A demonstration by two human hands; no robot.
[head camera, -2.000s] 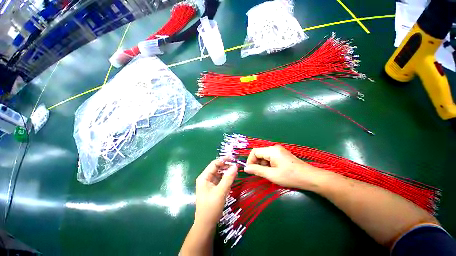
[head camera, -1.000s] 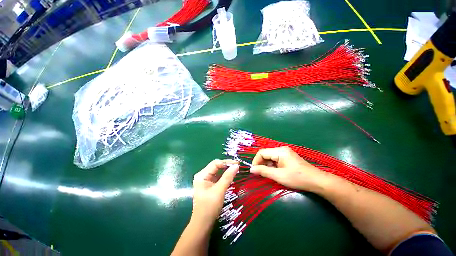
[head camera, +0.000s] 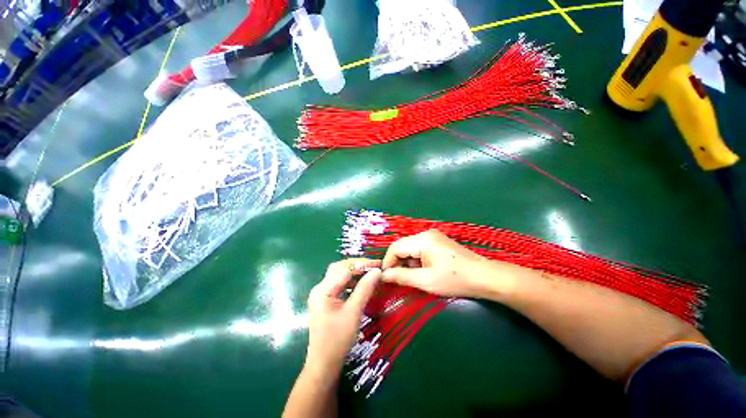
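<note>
Red lead wires (head camera: pixel 523 246) lie fanned under my hands, with white sleeves or tips (head camera: pixel 360 232) at their left ends. A second group with white tips lies below, partly hidden by my left hand. My left hand (head camera: pixel 336 295) and my right hand (head camera: pixel 427 263) meet at the fingertips over the wires. Both pinch something small there; earlier frames show a white-ended wire between them, but now the fingers mostly hide it. A tied bundle of red wires (head camera: pixel 458 96) with a yellow band (head camera: pixel 384 115) lies beyond my hands.
A large clear bag of white tubing (head camera: pixel 196 180) lies left. A small bag of white pieces (head camera: pixel 421 37), a clear bottle (head camera: pixel 317 51) and a wrapped red bundle (head camera: pixel 255 24) lie on the far side. A yellow heat gun (head camera: pixel 675 86) and white paper (head camera: pixel 708 72) are at right.
The view has shifted and tilted, so the bags, bundle and heat gun appear further left. My fingertips are closer together, and the small white piece seen between them is now mostly hidden.
</note>
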